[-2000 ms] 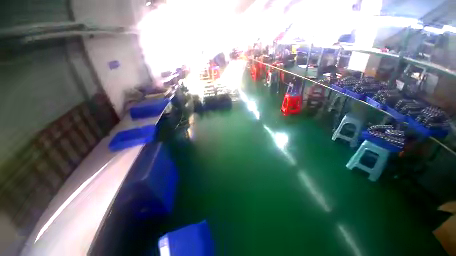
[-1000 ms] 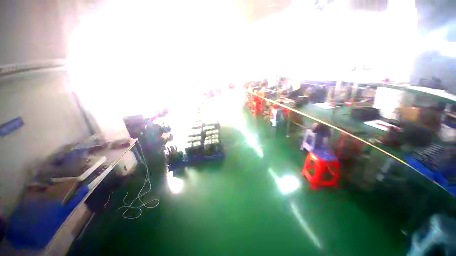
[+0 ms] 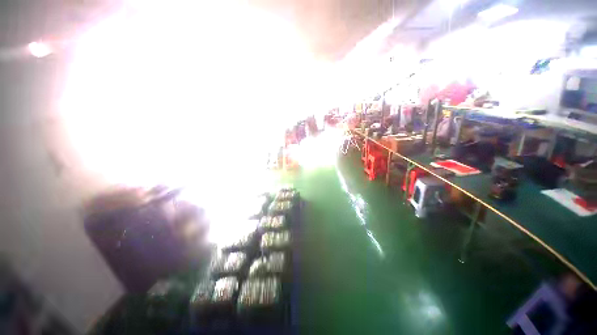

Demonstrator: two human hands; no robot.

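Neither of my hands is in the picture. Nearest in front of me, at the lower left, stand rows of dark bins or stacks [image 3: 261, 292] with pale, striped tops. Their contents are too blurred to tell. A dark blue edge runs along their right side. Glare hides their far left part.
The green floor [image 3: 340, 262] runs forward as an aisle. A long green-topped bench [image 3: 517, 203] lines the right, with a red-and-white sheet [image 3: 456, 167] on it. A whitish stool [image 3: 429, 195] and red stools [image 3: 374, 161] stand beside it. A dark box-like shape [image 3: 141, 235] is at left.
I have moved forward along the aisle. The rows of dark bins are now close at the lower left, and the loose white cord and left bench have left the view.
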